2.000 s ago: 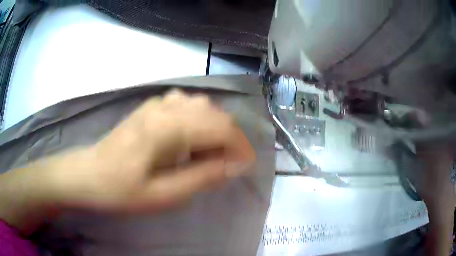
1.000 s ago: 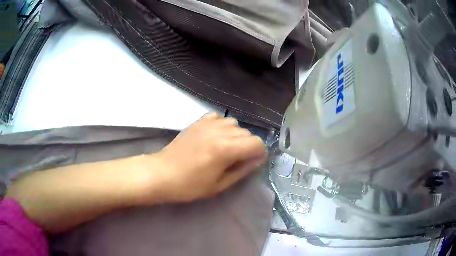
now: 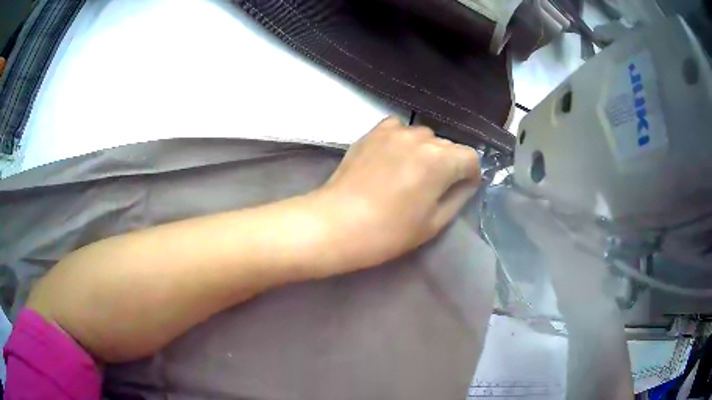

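Grey-taupe garment piece [image 3: 336, 328] lies over the near left and middle of the table. My left hand [image 3: 414, 183] comes in from the left, bare with a pink sleeve. It is on the cloth's upper right edge beside the needle area, fingers curled and closed on the cloth. Its fingertips are partly hidden. The presser foot area [image 3: 496, 168] is small and blurred, just right of my fingers. The off-white JUKI machine head [image 3: 585, 125] stands at the right. A pale blurred band [image 3: 589, 312] runs down below it; I cannot tell what it is. I cannot make out my right hand.
Dark brown ribbed panel [image 3: 406, 62] with stitched edge lies behind the foot at the top. White table [image 3: 187, 70] shows at the upper left, with dark striped cloth [image 3: 35, 78] at its far left. Printed scale marks [image 3: 515, 387] show along the near edge.
My left hand has moved right to the needle area and sharpened from its earlier blur. The JUKI head sits further right in the picture. The pale band has appeared below it.
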